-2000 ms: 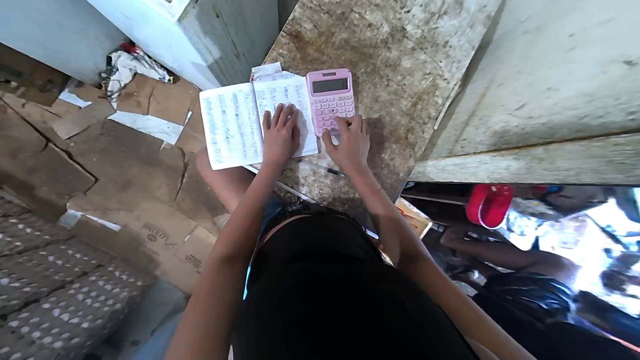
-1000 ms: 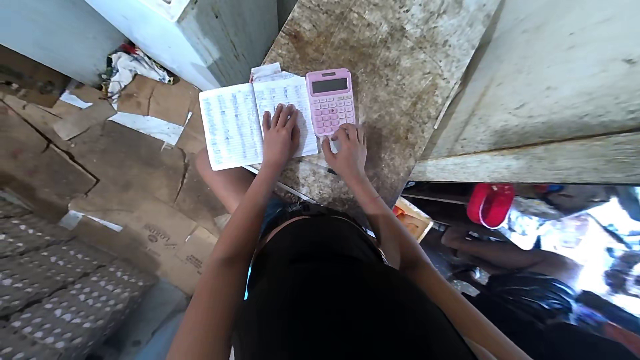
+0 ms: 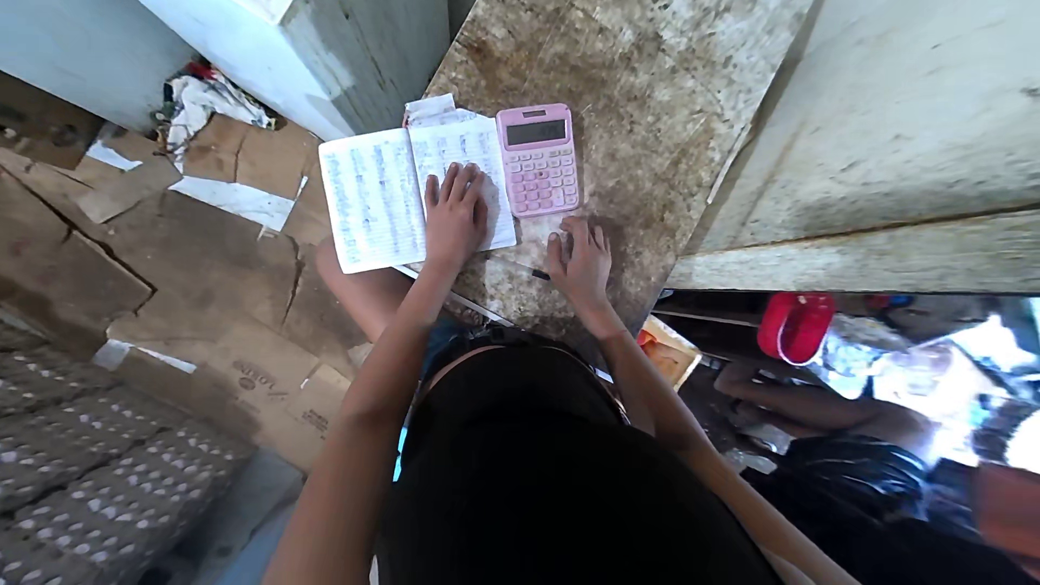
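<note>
An open notebook (image 3: pixel 370 199) with handwriting on its pages lies on the worn table (image 3: pixel 642 122). My left hand (image 3: pixel 457 210) rests flat on its right page, fingers slightly apart, gripping nothing. Beside that page lies a pink calculator (image 3: pixel 539 162) with a grey display. Just below the calculator's bottom edge, my right hand (image 3: pixel 581 256) rests on the tabletop with curved, parted fingers and nothing visible in them. A dark pen tip or cap (image 3: pixel 540 275) shows left of that hand. Small folded papers (image 3: pixel 431 110) stick out at the notebook's top.
Flattened cardboard (image 3: pixel 219 268) covers the floor at left, with stacked egg trays (image 3: pixel 106 471) at lower left. A pale cabinet (image 3: pixel 349 65) stands beyond the notebook. Right of the table are a wooden panel (image 3: pixel 861 252), a red basket (image 3: pixel 796 327) and another person's bent leg (image 3: pixel 821 406).
My right hand was over the calculator's lower keys and has drawn back toward my body, off the calculator. My left hand has stayed on the notebook.
</note>
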